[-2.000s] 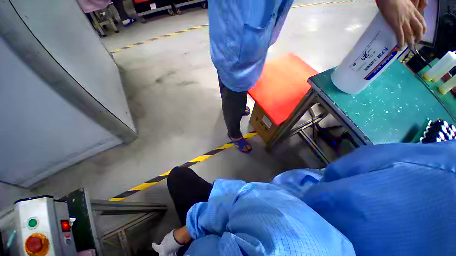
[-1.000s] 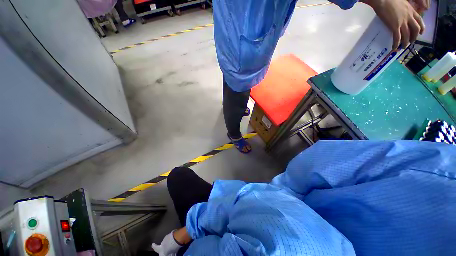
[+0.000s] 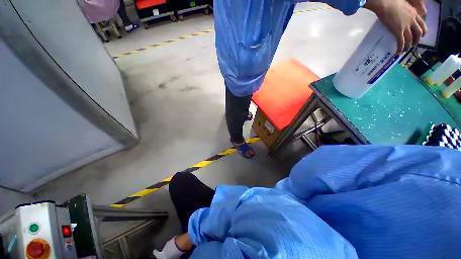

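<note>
What seems to be my right hand (image 3: 168,250), in a white glove, is at the bottom edge beside my dark trouser leg (image 3: 188,193). The edge cuts it off. One fingertip points left, the other fingers are unclear, and nothing shows in it. My left hand is not in view. A large white bottle (image 3: 358,76) with blue print leans on the green-topped bench (image 3: 394,114). A co-worker's bare hands (image 3: 399,28) are on its upper part.
A co-worker in a blue smock (image 3: 247,45) stands by an orange-red sheet (image 3: 285,91) on a carton. Black capacitors with pale tops (image 3: 445,135) and small bottles (image 3: 444,70) are at the right. A control panel (image 3: 38,230) is at bottom left, a pale housing (image 3: 60,96) above it.
The co-worker's hands have shifted slightly left and down on the bottle, and the blue smock has shifted slightly. The upper blue sleeve at lower right has changed its folds. My gloved hand has barely moved.
</note>
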